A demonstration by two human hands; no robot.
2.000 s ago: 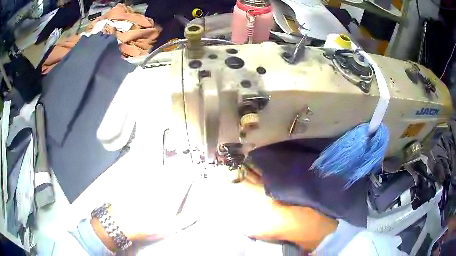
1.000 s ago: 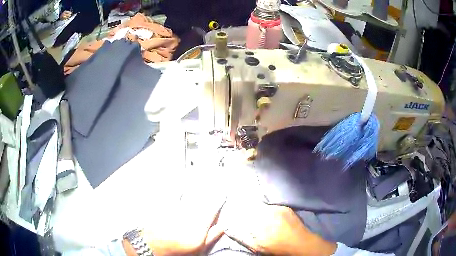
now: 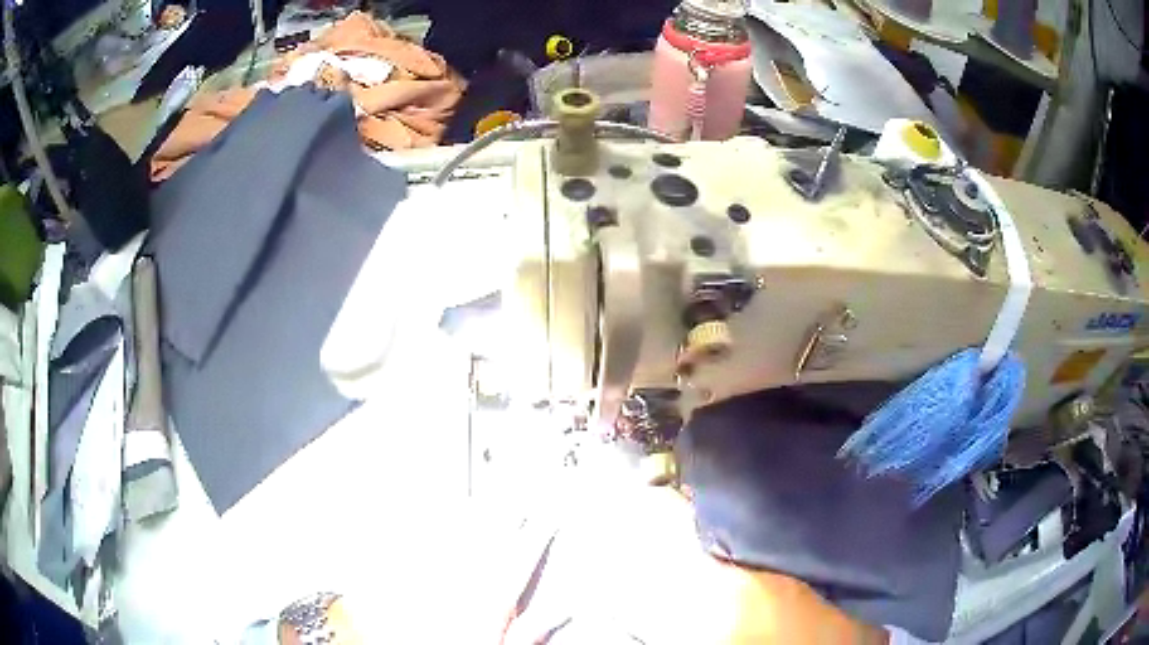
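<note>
Dark grey cloth [image 3: 819,504] lies under the arm of the cream sewing machine [image 3: 806,252] and turns white in the glare toward the needle. The presser foot and needle area is washed out at the head's lower left end. My right hand [image 3: 769,605] lies at the bottom edge on the near side of the cloth, its fingers lost in the glare. My left hand [image 3: 428,617] is almost wholly bleached out; the watch [image 3: 310,620] shows at its wrist. What the fingers do is hidden. The white lamp [image 3: 378,302] hangs left of the head.
Flat dark grey panels [image 3: 252,290] lie left of the head, with an orange-peach cloth pile [image 3: 403,95] behind. Long strips [image 3: 95,416] lie at far left. A pink bottle [image 3: 701,88] stands behind the machine. A blue tassel [image 3: 945,416] hangs from its arm; offcuts [image 3: 1027,504] lie at right.
Since one second ago the view has shifted, and the machine appears larger and lower. Both hands sit lower, more cut off by the bottom edge. Earlier, my right hand was close to the needle area.
</note>
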